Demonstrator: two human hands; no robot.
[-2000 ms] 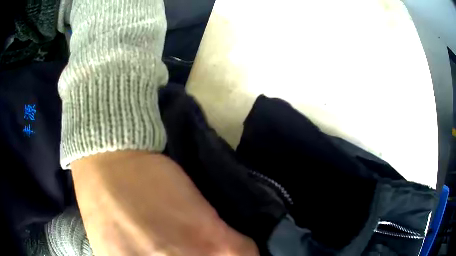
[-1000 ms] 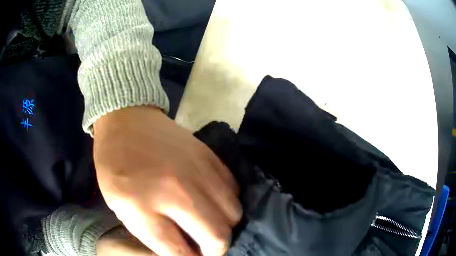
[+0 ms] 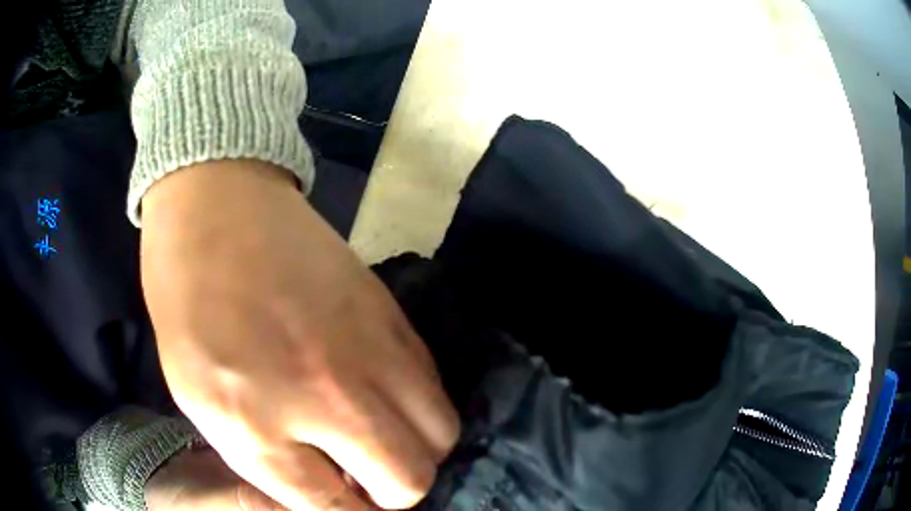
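A dark bag shell (image 3: 639, 454) lies with its dark mouth open and its rough edge bunched toward me. A silver zipper (image 3: 784, 432) crosses its far end. My left hand (image 3: 300, 344), in a pale ribbed cuff, reaches from the top. Its fingers are closed on the bag's near edge, with the fingertips partly hidden. My right hand (image 3: 205, 483) is low at the left, cut off by the bottom edge and partly behind my left hand. Its fingers are hidden, so I cannot tell what it holds.
The cream-white board (image 3: 689, 90) lies under and beyond the bag. My dark apron (image 3: 70, 329) with blue characters is at the left. Other dark cloth (image 3: 355, 45) with a thin pale line is at the top. A blue edge (image 3: 874, 449) shows at the lower right.
My left hand has drawn back from low over the bag to its near edge, then shifted slightly left. My right hand has come more into view. The bag's raised edge has moved up and left.
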